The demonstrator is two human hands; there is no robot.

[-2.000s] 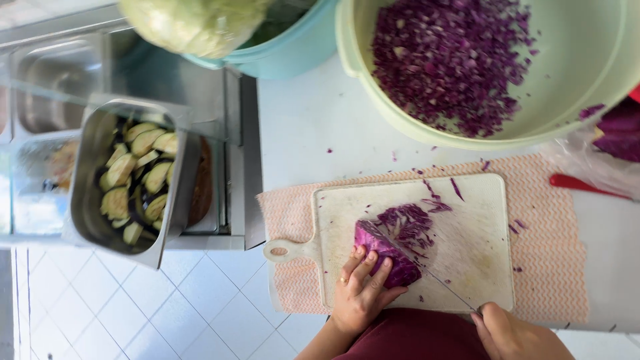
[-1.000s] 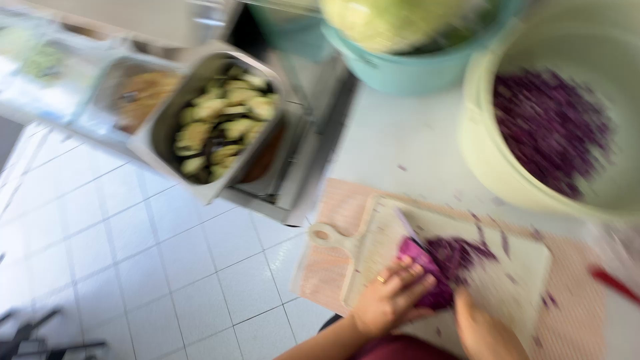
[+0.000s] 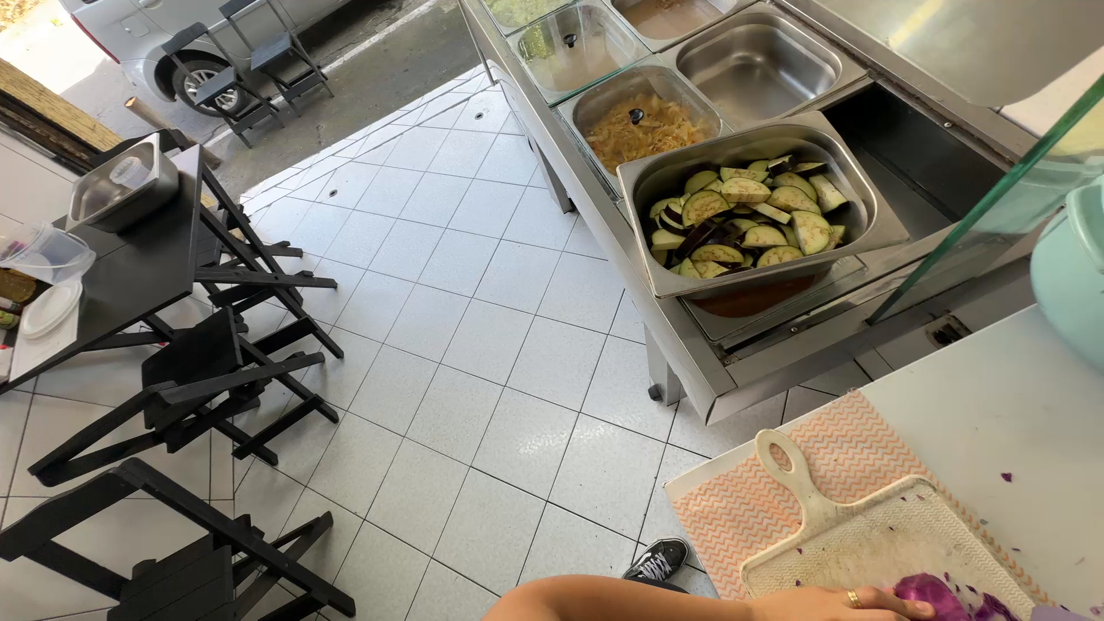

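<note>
At the bottom right, my left hand (image 3: 849, 601), with a ring on one finger, rests its fingers on a piece of purple cabbage (image 3: 936, 595). The cabbage lies on a white plastic cutting board (image 3: 880, 539) whose looped handle points up and left. Under the board is an orange-and-white zigzag cloth (image 3: 733, 509). Small purple shreds are scattered on the board and on the white table (image 3: 975, 414). A pale sliver at the lower right corner may be the knife blade. My right hand is outside the view.
A steel pan of sliced eggplant (image 3: 759, 216) sits tilted on the steel food counter (image 3: 716, 379). A glass panel (image 3: 992, 198) and turquoise tub (image 3: 1074, 267) stand at right. Black folding chairs (image 3: 190, 388) and a table (image 3: 147, 259) are at left, a shoe (image 3: 657, 559) below.
The view has swung far left, so the large bowl of shredded purple cabbage and my right hand have left it. My left hand stays on the cabbage piece.
</note>
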